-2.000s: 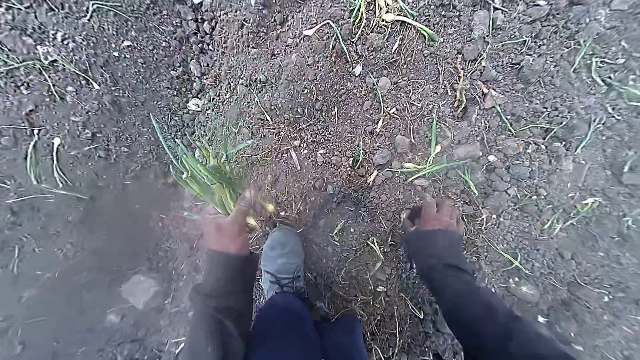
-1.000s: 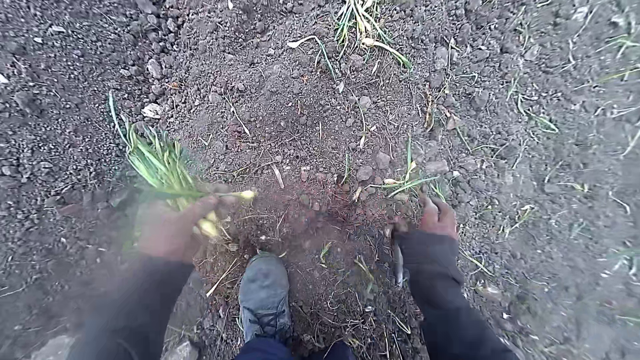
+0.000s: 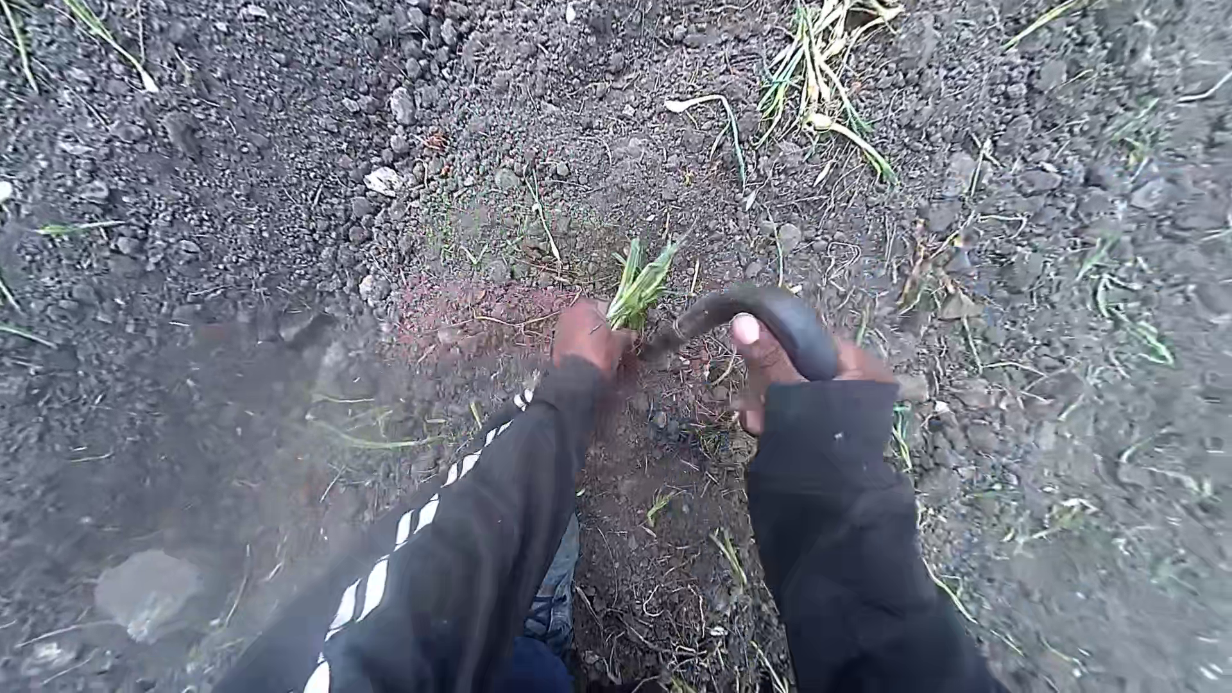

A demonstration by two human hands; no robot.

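My left hand [image 3: 595, 337] is closed around a bunch of green onion plants [image 3: 643, 284], whose green leaves stick out above the fingers; the bulbs are hidden. In my right hand [image 3: 770, 366] is a dark, curved tool [image 3: 784, 322], shaped like a hook or sickle. The thumb lies on its inner side, and its narrow end points left and down, close to my left hand. Whether that end touches the hand or soil cannot be told. A loose pile of onion plants [image 3: 818, 72] lies on the soil at the upper right.
Cloddy dark soil [image 3: 289, 221] surrounds the hands. A single onion plant [image 3: 717, 106] lies left of the pile. A flat stone [image 3: 147, 587] sits at the lower left. My shoe [image 3: 556, 587] is partly hidden behind the left sleeve.
My left hand has moved right with the green bunch, from the left side towards the middle. The curved tool in my right hand now shows plainly, raised across the space between the hands.
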